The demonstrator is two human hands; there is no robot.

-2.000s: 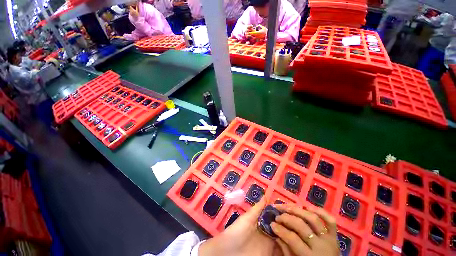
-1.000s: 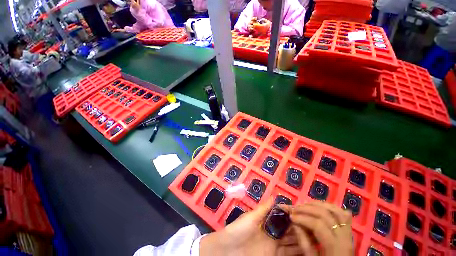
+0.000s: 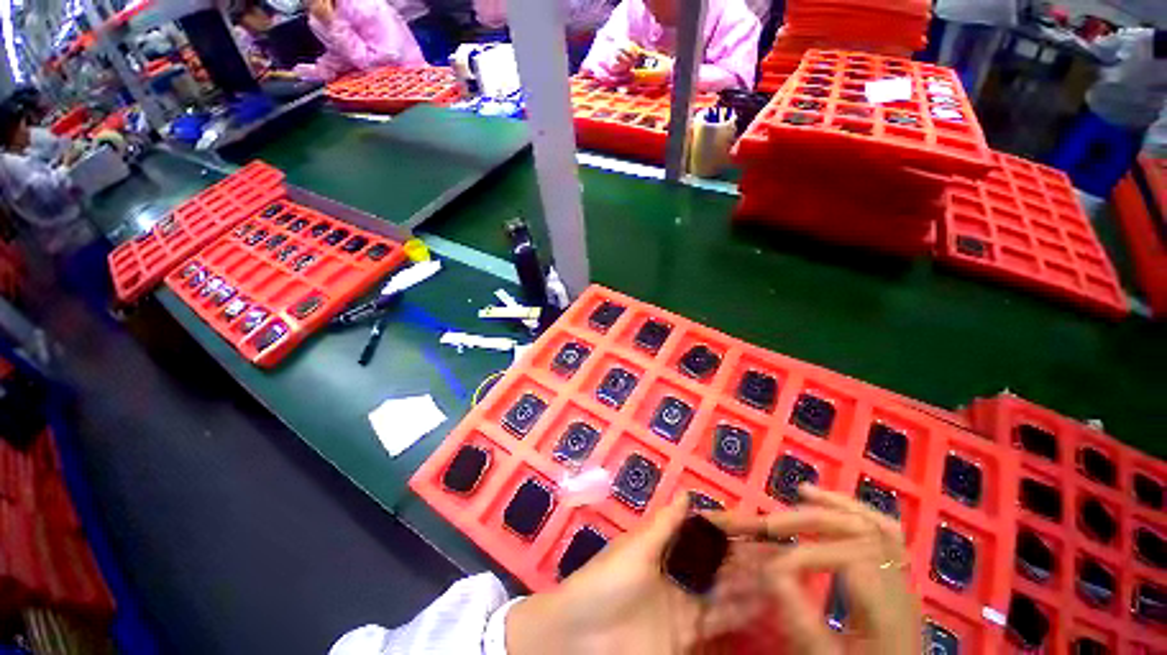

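Observation:
My left hand (image 3: 612, 591) holds a watch case (image 3: 695, 553) with its dark plain face up, at the bottom centre over the tray. My right hand (image 3: 838, 563), blurred and wearing a ring, is just right of the case with fingers spread. Its fingertips are near the case; whether they pinch anything is unclear. The red-orange tray (image 3: 838, 371) holds watch cases in square pockets. Most show rings on their backs; those at the near left corner show plain black faces. A crumpled clear film (image 3: 586, 486) lies on the tray by the near left pockets.
A second filled tray (image 3: 992, 412) adjoins at right. Stacked trays (image 3: 832, 205) stand across the bench. A grey post (image 3: 553, 154) rises behind the tray, beside a black upright holder (image 3: 525, 256), white strips (image 3: 476, 342) and a paper slip (image 3: 406, 422). Two trays (image 3: 288, 284) lie left.
The case in my left hand has turned to show its plain dark face more squarely. My right hand's fingers have moved off it and spread. The view has shifted slightly.

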